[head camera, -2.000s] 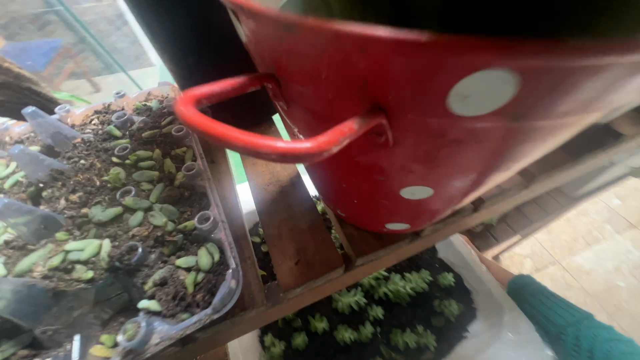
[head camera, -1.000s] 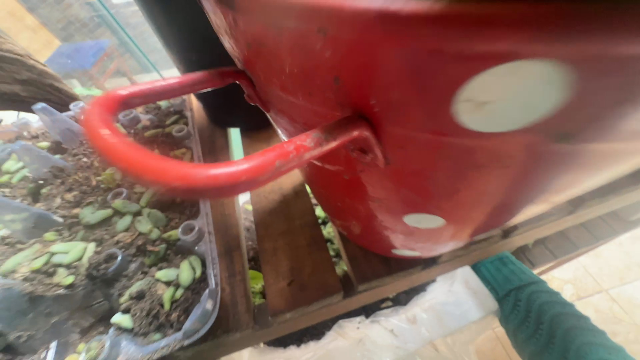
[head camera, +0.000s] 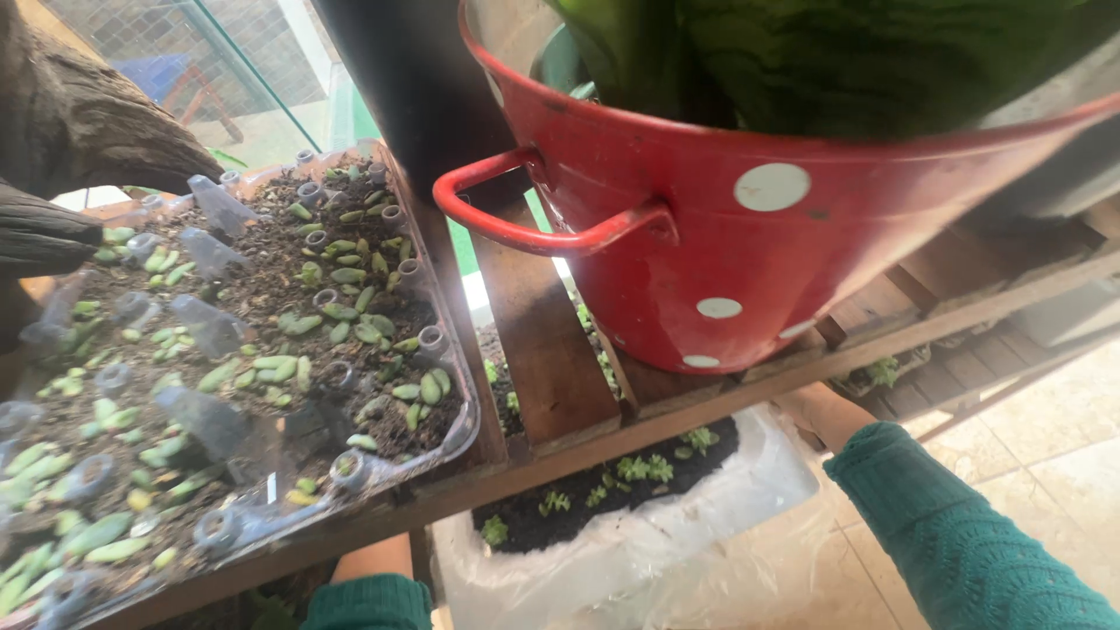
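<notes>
A plastic-lined white planter box (head camera: 700, 542) with dark soil and small green succulents sits partly beneath a slatted wooden shelf. My right hand (head camera: 809, 407), with a teal knit sleeve behind it, reaches under the shelf edge at the box's right side; its fingers are hidden. Of my left hand (head camera: 376, 560), only the wrist shows below the shelf, left of the box, and the fingers are out of sight. Whether either hand grips the box cannot be seen.
On the wooden shelf (head camera: 542, 367) stand a red bucket with white dots (head camera: 665, 289) and a clear plastic tray (head camera: 468, 420) of soil and succulent leaves. Driftwood (head camera: 114, 122) lies at the upper left. Tiled floor (head camera: 1041, 446) shows at the right.
My left wrist and sleeve have come into view below the shelf. More of the planter's soil and succulents shows than one second ago. The view has shifted.
</notes>
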